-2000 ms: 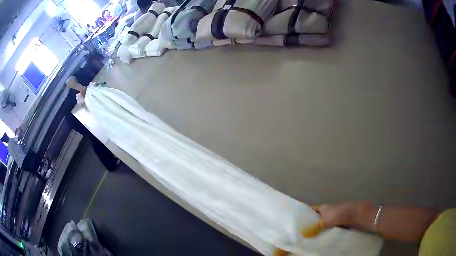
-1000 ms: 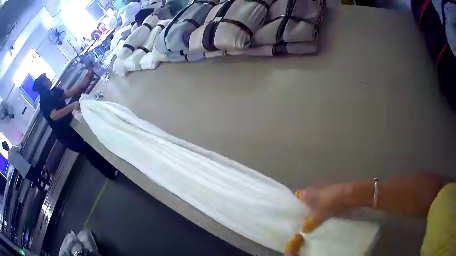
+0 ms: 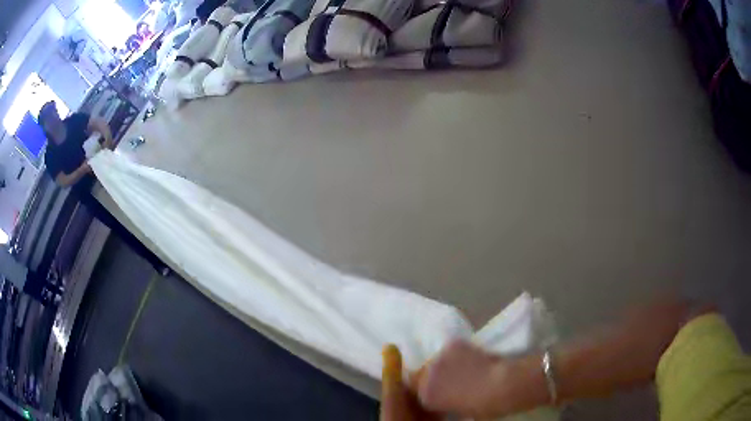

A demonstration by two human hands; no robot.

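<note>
A long white curtain panel (image 3: 247, 255) runs diagonally along the table's front edge, from the far left to my hands. My right hand (image 3: 465, 378), blurred, with a bracelet and a yellow sleeve, is closed on its near end. A short white end of the cloth (image 3: 515, 325) sticks up beyond that hand. My left hand (image 3: 397, 386) is mostly cut off by the bottom edge; an upright finger with a yellow-orange covering shows against the cloth, and its grip cannot be told.
A person in dark clothes (image 3: 70, 144) holds the panel's far end. Strapped bundles (image 3: 346, 37) line the back of the beige-grey table (image 3: 494, 164). Small metal pieces (image 3: 137, 142) lie near the far end. A dark red-edged item (image 3: 716, 82) is at the upper right.
My right hand has moved left, and the flat near end of the cloth is now bunched and raised. The other person has straightened and lifted the far end.
</note>
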